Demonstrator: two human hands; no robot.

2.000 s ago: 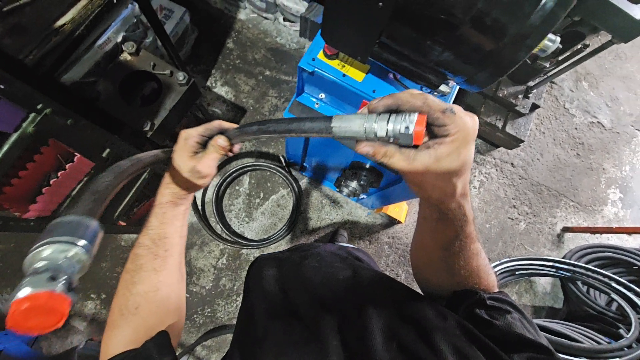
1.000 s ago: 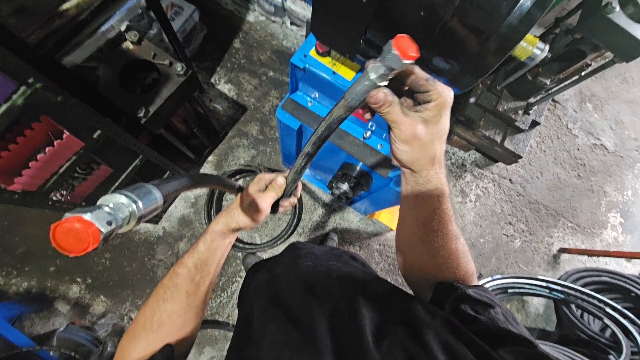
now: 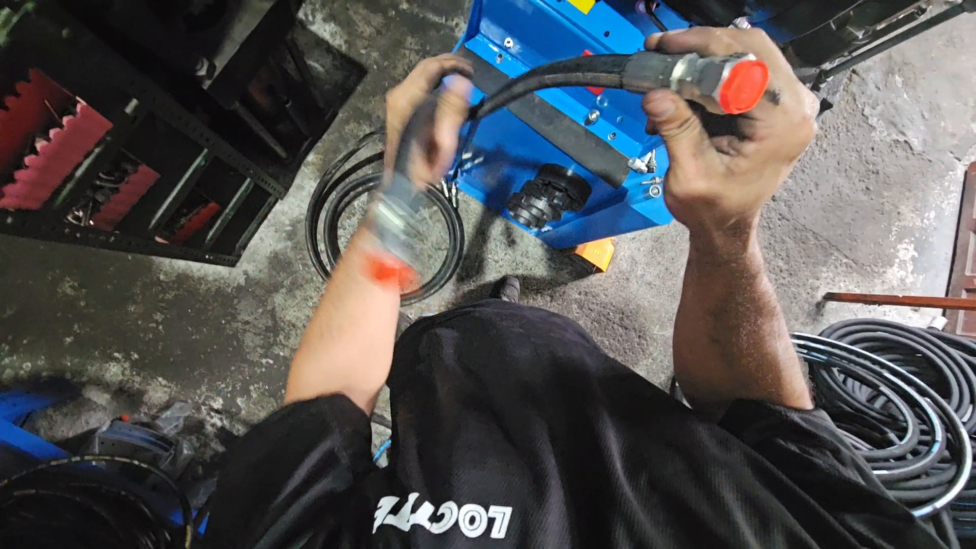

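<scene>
A black hydraulic hose (image 3: 549, 74) runs bent between my two hands, above a blue machine. My right hand (image 3: 732, 130) grips its metal end fitting (image 3: 690, 75), which carries an orange-red cap (image 3: 743, 86). My left hand (image 3: 428, 122) is closed around the hose near its other end and is blurred. That end's metal fitting (image 3: 395, 226) hangs over my left forearm, with a blurred orange-red cap (image 3: 390, 272) at its tip.
The blue machine (image 3: 587, 164) stands ahead, with an orange part (image 3: 595, 253) at its foot. A coiled hose (image 3: 328, 221) lies on the concrete floor. Black shelving (image 3: 252, 183) with red bins (image 3: 69, 152) is at the left. Several hose coils (image 3: 900, 396) and a reddish bar (image 3: 892, 300) lie at the right.
The hose's left capped end, out at the far left before, has swung in over my left forearm. The hose is now bent more sharply. My right hand's end points right instead of up.
</scene>
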